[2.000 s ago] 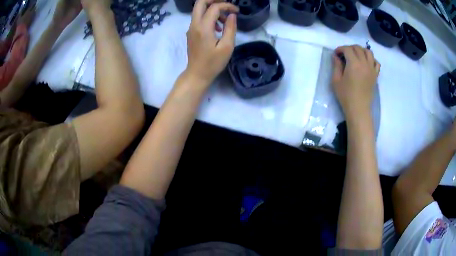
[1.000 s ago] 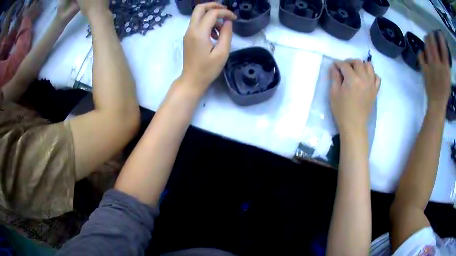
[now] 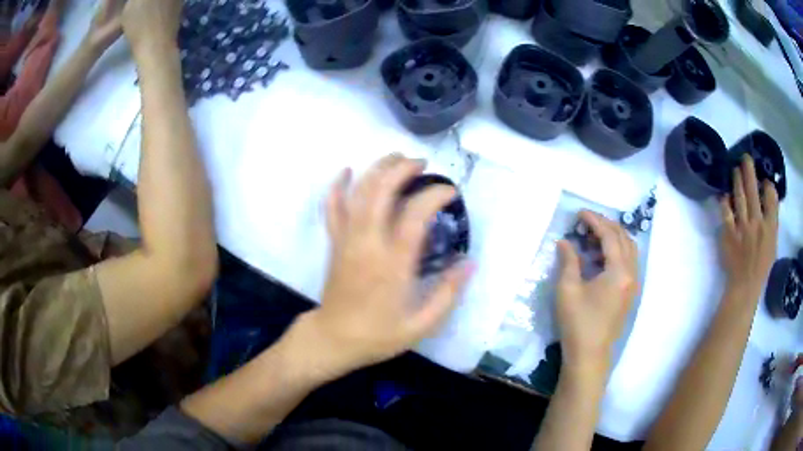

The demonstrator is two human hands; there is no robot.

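Observation:
A dark housing (image 3: 451, 231) stands or is held in front of me, partly hidden by my left hand (image 3: 387, 255). My left hand is blurred, with its fingers over the far rim and its thumb at the near side. My right hand (image 3: 600, 286) is over a clear plastic sheet (image 3: 528, 286), fingers curled around small dark bits (image 3: 585, 238); whether it grips them cannot be told. A few small clips (image 3: 641, 214) with pale dots lie just beyond its fingertips.
Open housings (image 3: 430, 81) stand across the back, some stacked (image 3: 333, 35). A dark tube-like part (image 3: 665, 48) lies at the back right. A pile of clips (image 3: 231, 53) is at back left. Another person's arm (image 3: 172, 167) is at left; another person's hand (image 3: 748, 220) touches a housing at right.
The view has shifted, showing more of the back. My left hand has moved from beside the housing onto it. More small clips show by my right hand. The neighbour's right-side hand has reached a housing.

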